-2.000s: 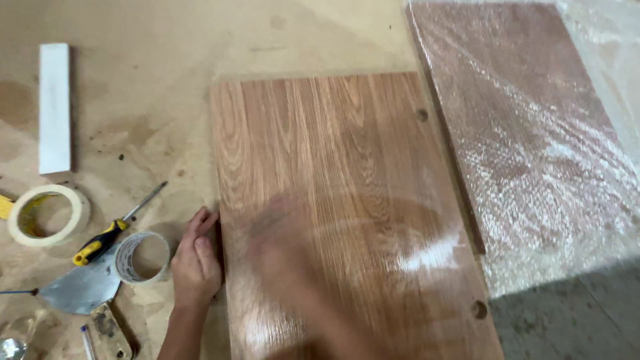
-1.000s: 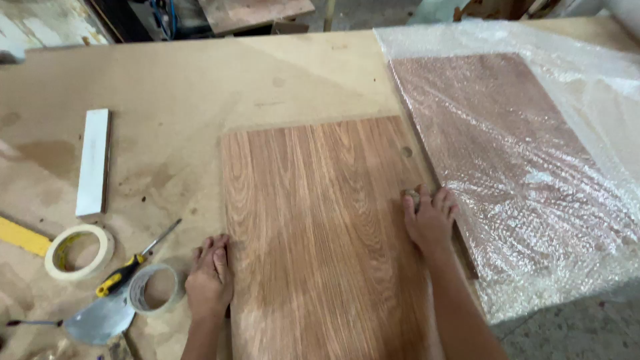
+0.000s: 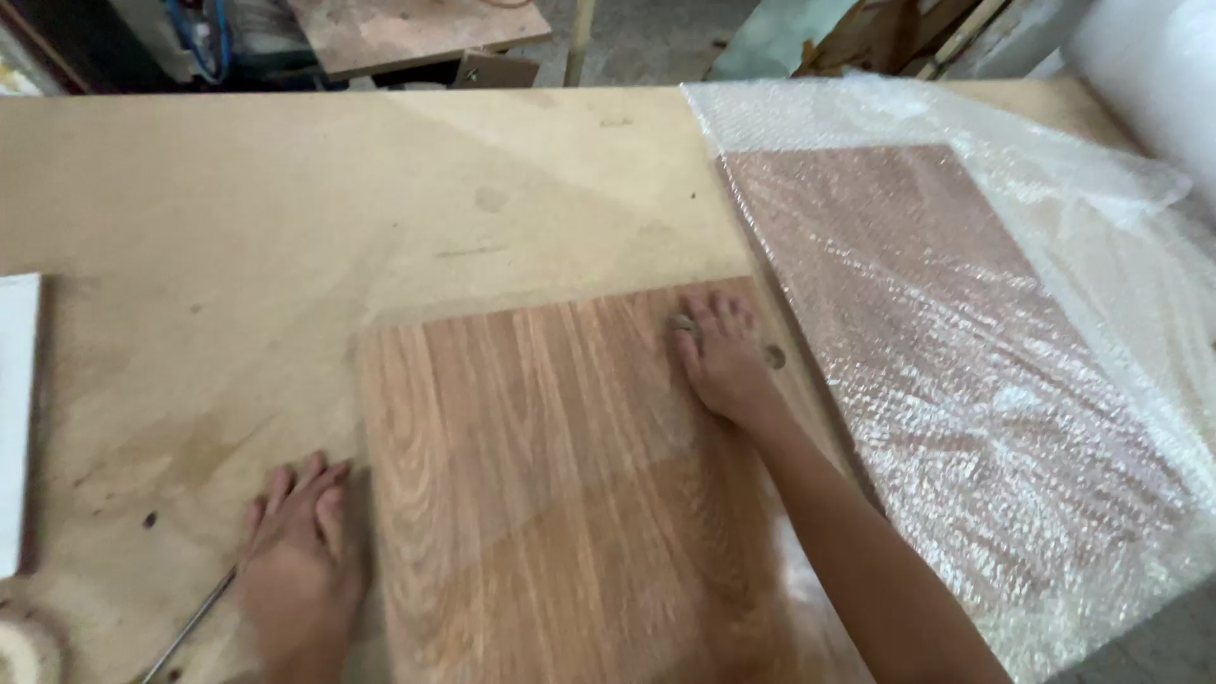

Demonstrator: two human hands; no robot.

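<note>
A wood-grain panel (image 3: 541, 475) lies flat on the worktable, with a round hole near its right edge. My right hand (image 3: 727, 356) rests on the panel near its top right corner, a small roundish piece (image 3: 682, 326) between the thumb and fingers; what it is cannot be made out. My left hand (image 3: 299, 541) is on the table just left of the panel's left edge, fingers spread and a little blurred, with nothing seen in it. The metal shaft of a screwdriver (image 3: 190, 622) lies beside that hand.
To the right a brown panel (image 3: 883, 247) lies under bubble wrap (image 3: 1054, 228). A white board (image 3: 14, 418) and part of a masking tape roll (image 3: 24, 655) are at the left edge. The table's far edge (image 3: 427, 93) crosses the top, with boards beyond it.
My right hand, a second ago at the panel's right edge lower down, is now up near its top right corner with the small piece. The view has shifted.
</note>
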